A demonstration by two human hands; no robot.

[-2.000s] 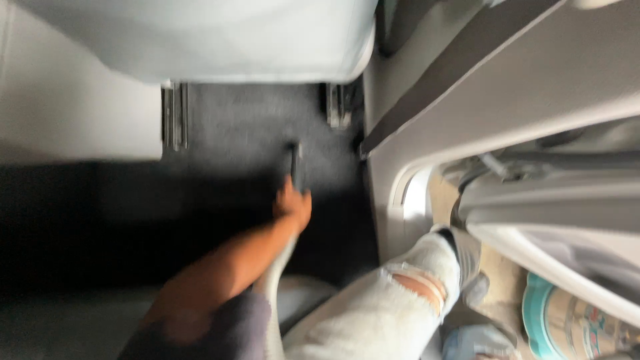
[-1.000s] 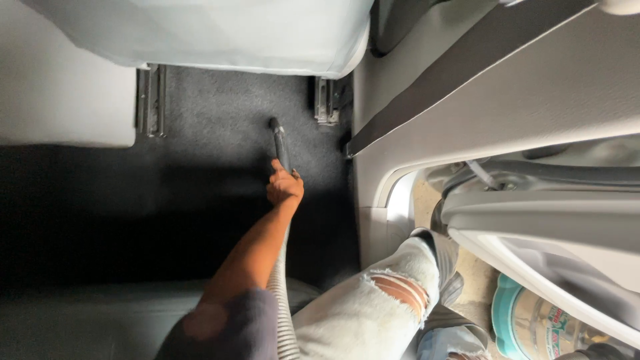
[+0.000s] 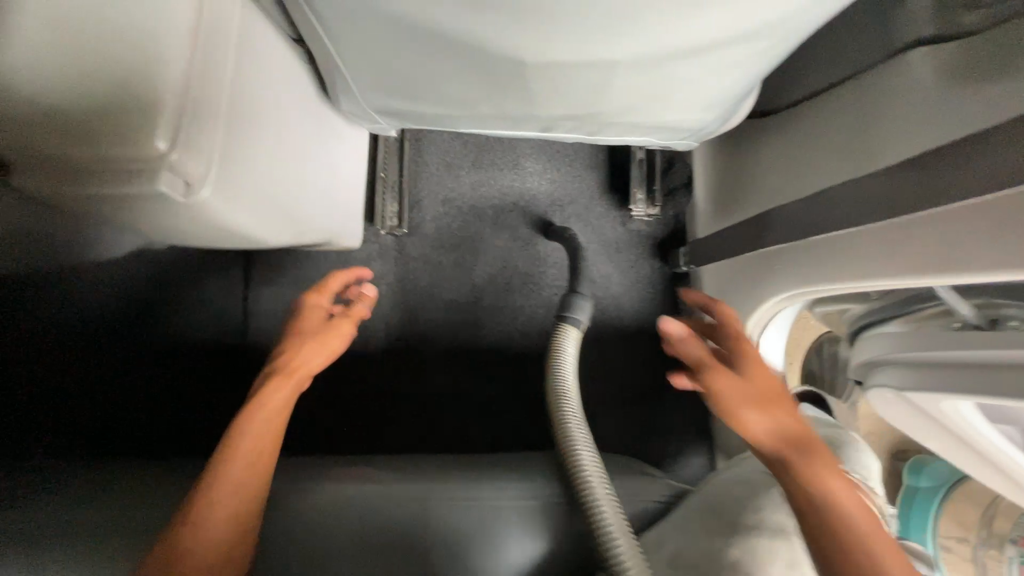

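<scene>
A vacuum hose with grey ribbing and a dark curved nozzle lies over the dark car floor, its tip pointing up and left. Neither of my hands touches it. My left hand hovers over the floor left of the hose, fingers bent and apart, holding nothing. To the right of the hose, near the door sill, my right hand is in the air with spread fingers, empty and somewhat blurred.
Above the floor is a pale front seat, with metal seat rails below it. A light console stands at left. The rear seat edge runs along the bottom. At right are the open door and a teal-rimmed container outside.
The hand that held the hose nozzle has let go, and the hose lies loose. Both my hands are now visible, one on each side of it. The view sits closer to the floor.
</scene>
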